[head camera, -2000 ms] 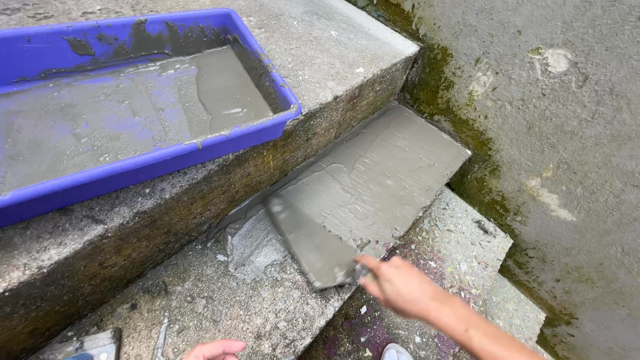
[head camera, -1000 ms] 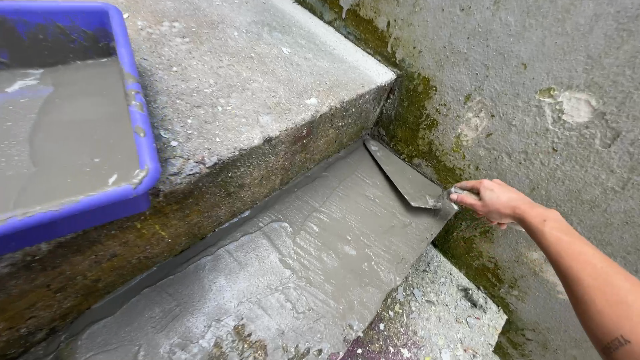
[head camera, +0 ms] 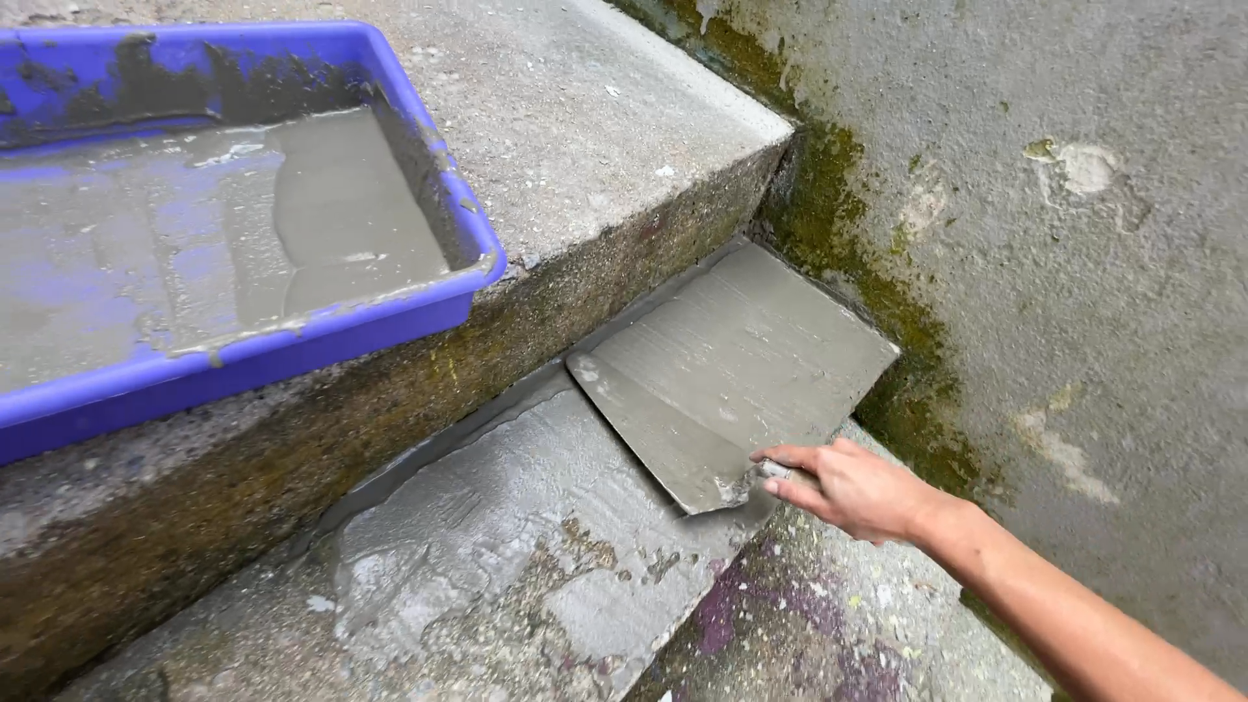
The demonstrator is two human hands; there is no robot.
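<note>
My right hand (head camera: 858,492) grips the short handle of a wide flat trowel (head camera: 655,434). Its blade lies at a slight tilt on the step, coated in grey mortar, with its far corner close to the riser. Right of the blade, smoothed wet mortar (head camera: 751,327) covers the step's end by the wall. To the left, a thinner, patchy mortar coat (head camera: 458,526) leaves rough concrete showing. A purple plastic tray (head camera: 390,341) with wet grey mortar (head camera: 341,200) in it stands on the upper step at the left. My left hand is out of view.
The upper concrete step (head camera: 624,117) ends in a sharp edge above a stained riser (head camera: 292,478). A rough wall (head camera: 1092,312) with moss along its foot bounds the right side. A lower step (head camera: 819,624) with purple paint stains lies at the bottom.
The trowel in my right hand has moved left along the step, away from the wall corner. My left hand, partly visible two seconds ago, is out of view.
</note>
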